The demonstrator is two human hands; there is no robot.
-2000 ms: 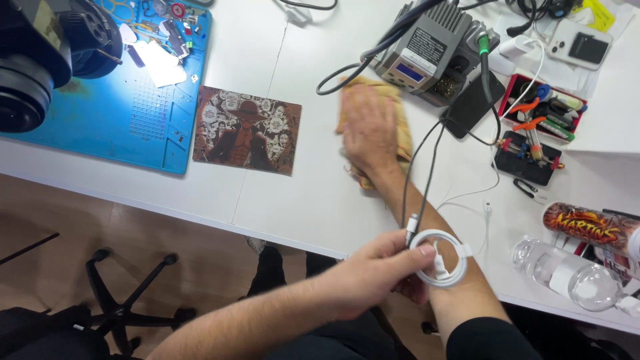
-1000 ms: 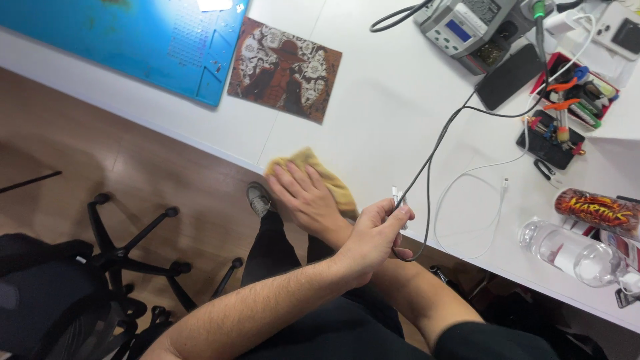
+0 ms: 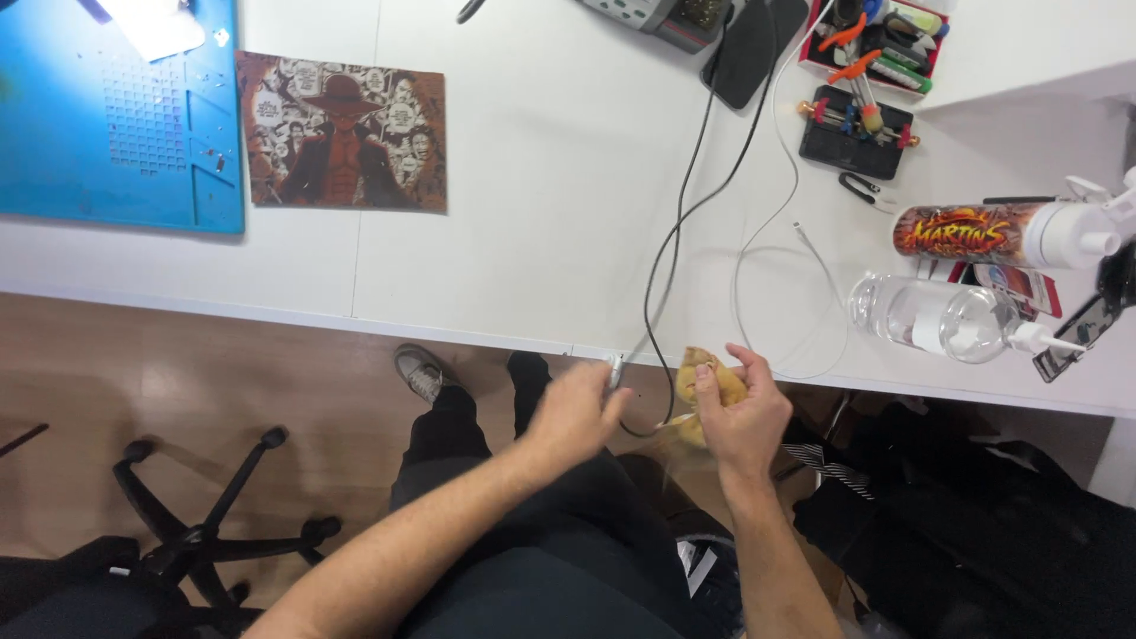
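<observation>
My left hand (image 3: pixel 577 408), blurred, is over the table's front edge with its fingers curled around a white cable plug (image 3: pixel 614 371). Its thumb points right, towards the other hand. The yellow cloth (image 3: pixel 710 382) is bunched in my right hand (image 3: pixel 750 404), pinched between thumb and fingers just off the same edge. A dark cable (image 3: pixel 655 302) runs down from the back of the table and loops between both hands. To their right, a thin white cable (image 3: pixel 738 266) lies in a loose loop on the white table (image 3: pixel 532 222).
A blue work mat (image 3: pixel 213 133) and a picture card (image 3: pixel 346 133) lie at left. Along the right are a soldering station (image 3: pixel 657 18), a dark phone (image 3: pixel 754 53), a red tool tray (image 3: pixel 887 44), a printed bottle (image 3: pixel 967 235) and a clear dispenser bottle (image 3: pixel 941 319). An office chair (image 3: pixel 186 541) stands below.
The right hand has lifted the cloth from the tabletop, where it was pressed flat, and moved right. My arms are no longer crossed. The left hand is now left of the right. The view has shifted.
</observation>
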